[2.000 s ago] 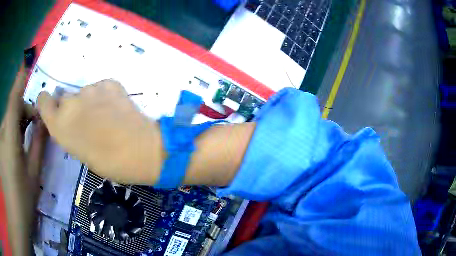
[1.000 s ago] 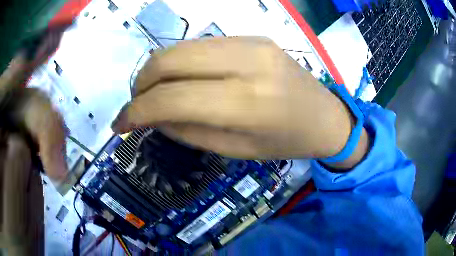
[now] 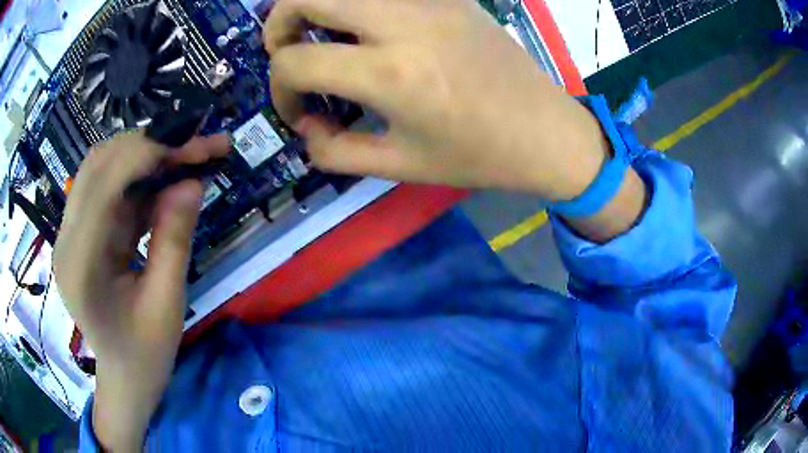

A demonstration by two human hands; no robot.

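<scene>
The blue motherboard (image 3: 235, 190) lies in the white chassis (image 3: 292, 232) at the upper left, with a black fan (image 3: 131, 64) on metal fins. A white label (image 3: 258, 140) shows on the board between my hands. My left hand (image 3: 124, 248) is over the board's lower left, its fingers closed around a blurred black part (image 3: 180, 122). My right hand (image 3: 434, 102) is over the board's right side, fingers curled. Something dark shows between its fingers, but whether it is held cannot be told.
A red edge frame (image 3: 354, 243) borders the chassis in front of my body. Loose dark wires (image 3: 31, 212) lie at the left. A sheet with black rectangles (image 3: 669, 19) lies at the top right on the green mat. The grey aisle (image 3: 647, 217) with a yellow line is at the right.
The view has shifted down towards my body, so the board appears higher and further left. My left hand has come in over the board with the black part. My right hand is now by the board's right side.
</scene>
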